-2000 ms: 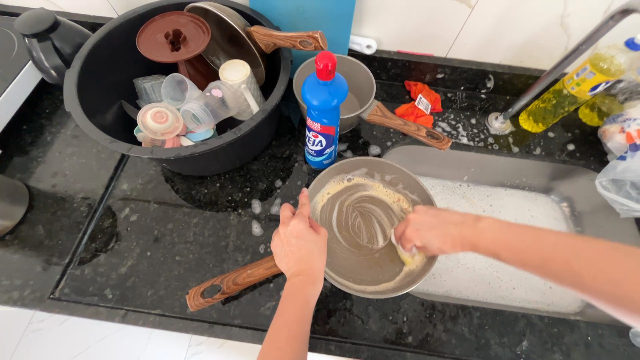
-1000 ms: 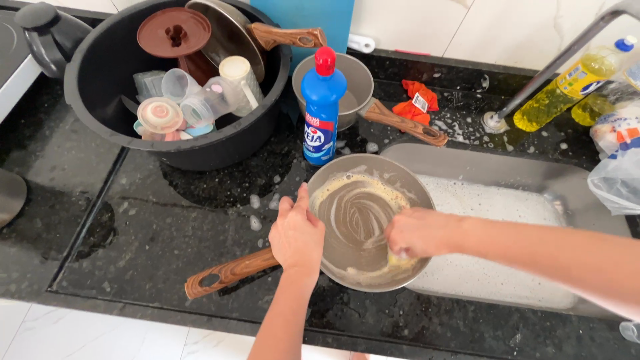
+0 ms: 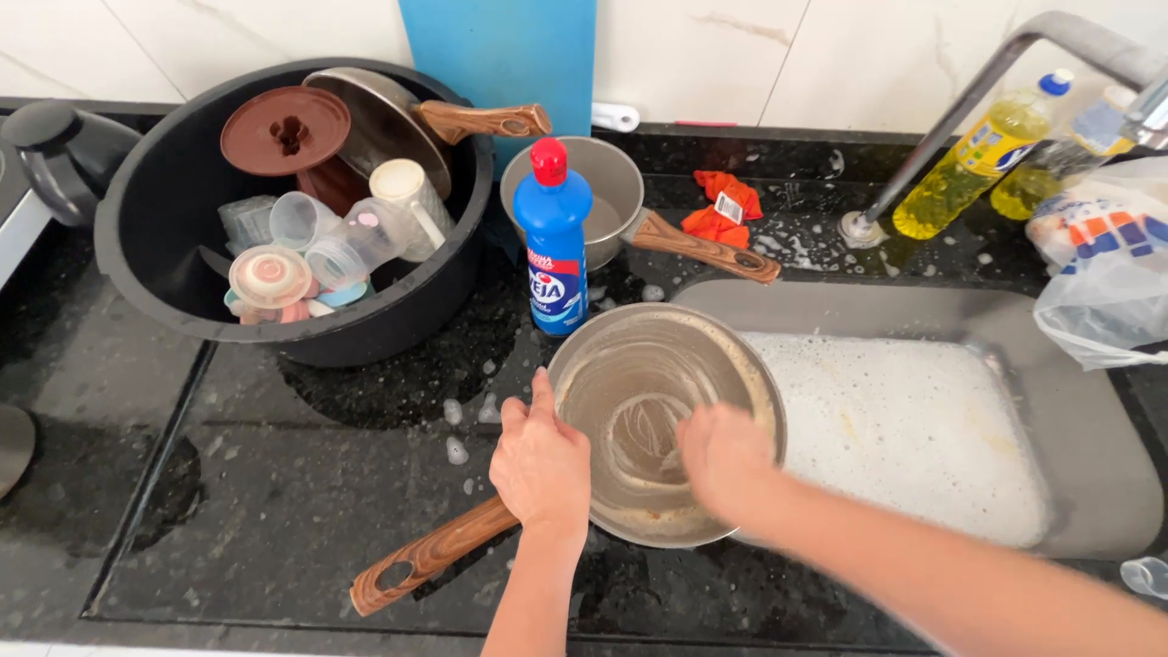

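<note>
A pan [image 3: 639,401] with a wood-patterned handle [image 3: 438,552] rests at the near left edge of the sink, its inside smeared with suds. My left hand [image 3: 543,456] grips the pan's left rim near the handle. Inside the pan, my right hand [image 3: 730,452] is closed and slightly blurred; a yellow sponge showed under it earlier, but the fingers hide it now. Just behind the pan stands a blue Veja cleaner bottle [image 3: 555,246] with a red cap. A smaller saucepan [image 3: 598,196] sits behind the bottle, its handle pointing right.
Foamy water fills the sink [image 3: 1086,456] at right. A black tub [image 3: 365,324] at left holds a pan, cups and lids. Behind the sink are an orange cloth [image 3: 721,214], a faucet [image 3: 940,109], yellow detergent bottles [image 3: 972,169] and a plastic bag [image 3: 1109,265]. A blue board [image 3: 502,55] leans on the wall.
My right hand has moved within the pan from its right side toward the middle. My left hand stays on the left rim.
</note>
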